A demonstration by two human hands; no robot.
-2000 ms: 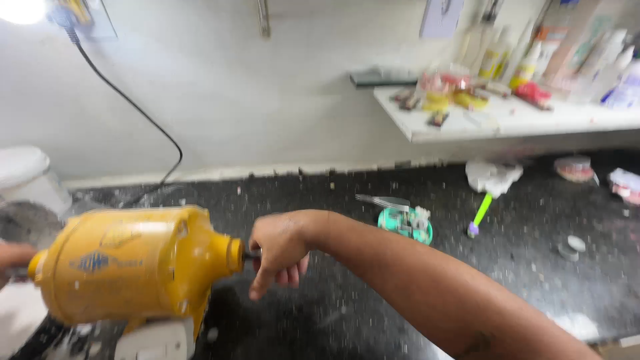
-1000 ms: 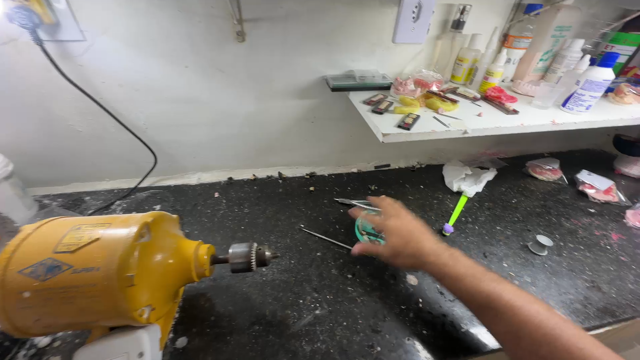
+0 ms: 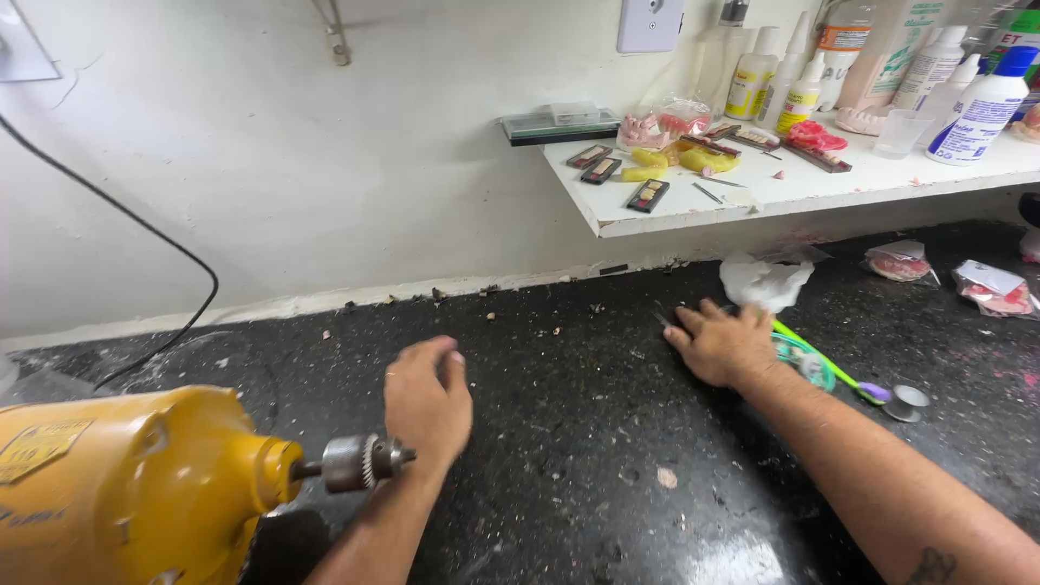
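Note:
A yellow bench motor with a metal drill chuck on its shaft stands at the lower left. Just beyond the chuck, my left hand is over the black speckled countertop with its fingers loosely bent and nothing seen in them. My right hand reaches across the counter, fingers spread, beside a round green dish of small pieces. A thin metal tool shows at its thumb; whether it is held I cannot tell. A green-handled brush and crumpled white plastic lie by that hand.
A white shelf overhangs the back right, bearing bottles, tooth sets and dental models. Bagged dental models and a small metal cup are on the counter at the right. A black cable runs down the wall behind the motor.
My right hand was at the motor's chuck, then over the green dish; now it is beside the dish. The dish now lies close to the green-handled brush. My left hand has come into view past the chuck.

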